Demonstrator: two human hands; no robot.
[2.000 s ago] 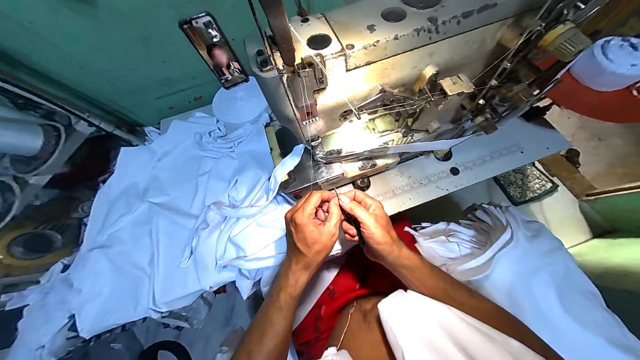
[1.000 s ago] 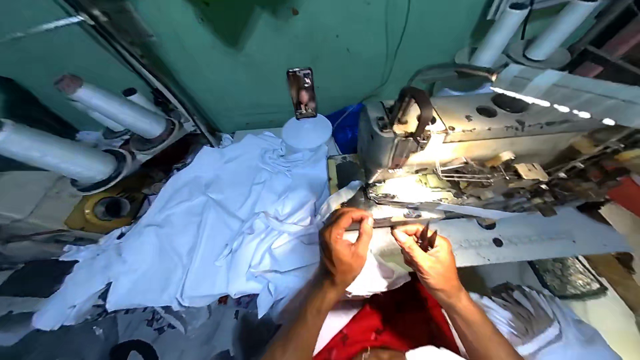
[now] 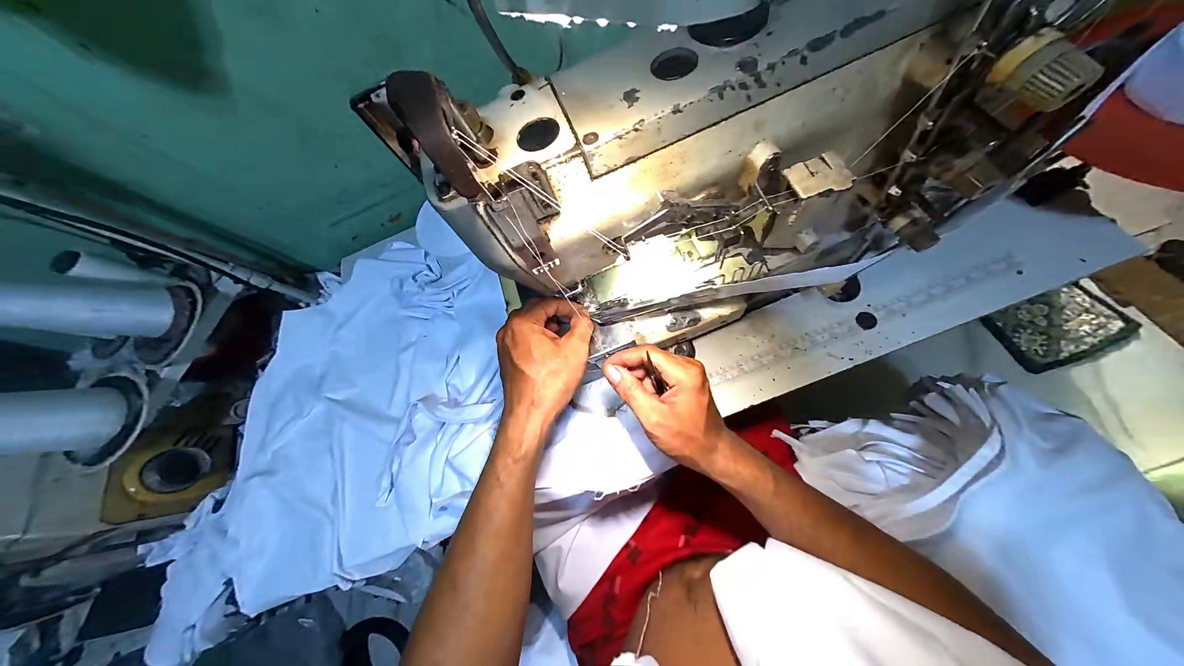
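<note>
My left hand (image 3: 546,356) is at the needle area of an industrial sewing machine (image 3: 647,213), thumb and forefinger pinched together where a thread runs down. Whether they pinch that thread is too small to tell. My right hand (image 3: 668,402) is just to the right and lower, by the front edge of the machine bed, its fingers curled around a small dark tool (image 3: 655,376), mostly hidden. Several threads (image 3: 527,236) pass down the machine head toward the needles. A white strip (image 3: 814,276) runs along the bed from the right. White fabric (image 3: 601,453) lies below my hands.
Pale fabric (image 3: 370,388) is heaped left of the machine. More cut white pieces (image 3: 925,453) hang at the right, below a dark tray of small bits (image 3: 1059,326). White rolls or tubes (image 3: 65,421) stand at the far left. A green wall (image 3: 305,111) rises behind.
My hands were together below the needles two seconds ago; they are now apart, the left one up at the needle area. The view has shifted and turned between frames.
</note>
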